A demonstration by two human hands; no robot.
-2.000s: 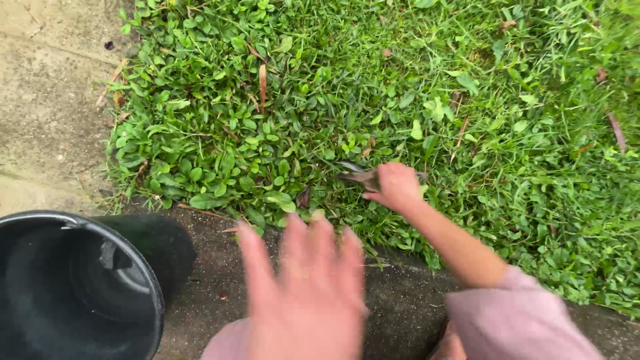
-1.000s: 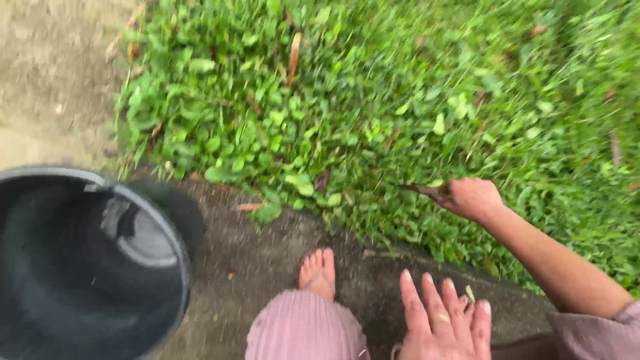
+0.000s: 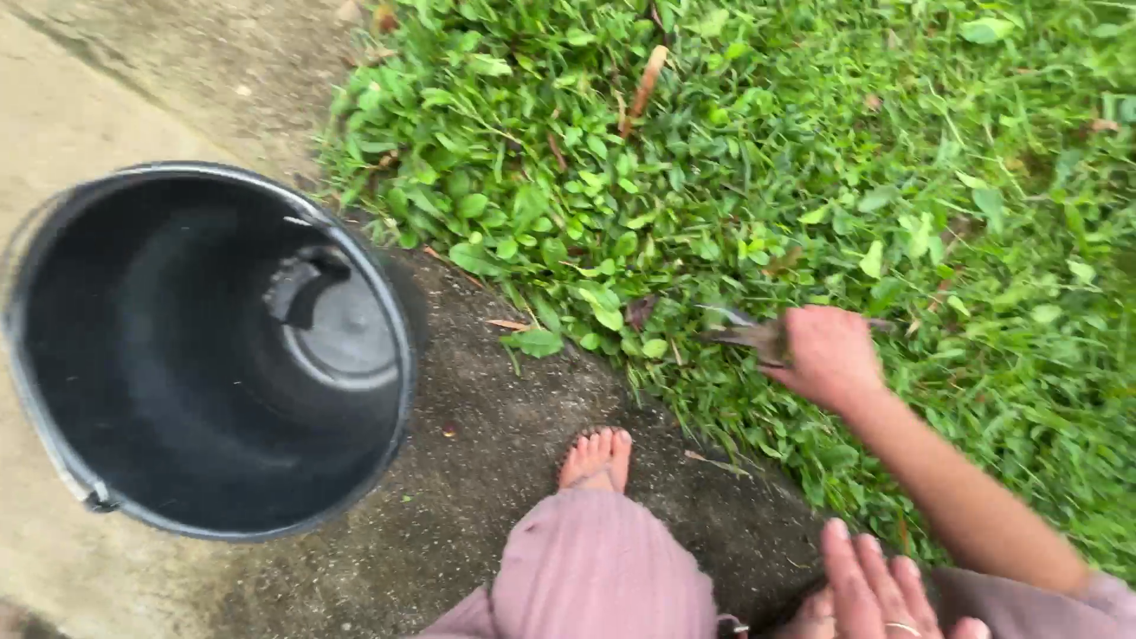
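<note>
My right hand (image 3: pixel 830 357) is closed around a small hand tool (image 3: pixel 750 337), whose darkish pointed end reaches left, low over the leafy edge of the grass (image 3: pixel 710 231). The tool's exact kind cannot be told, since the fingers cover its handle. At the bottom right, my left hand (image 3: pixel 887 590) is held up with the fingers stretched out, a ring on one of them, and nothing shows in it. A black plastic bucket (image 3: pixel 404 390) stands on the paving at the left, its mouth toward the camera.
Dark, damp concrete (image 3: pixel 497 479) runs along the curved grass edge, and paler paving (image 3: pixel 98 106) lies at the upper left. My bare foot (image 3: pixel 596 457) rests on the concrete near the grass. A brown dry leaf (image 3: pixel 645 89) lies on the plants.
My left hand has moved from the bottom middle to the bottom right. The right hand has kept the tool by the grass edge throughout. The view has shifted.
</note>
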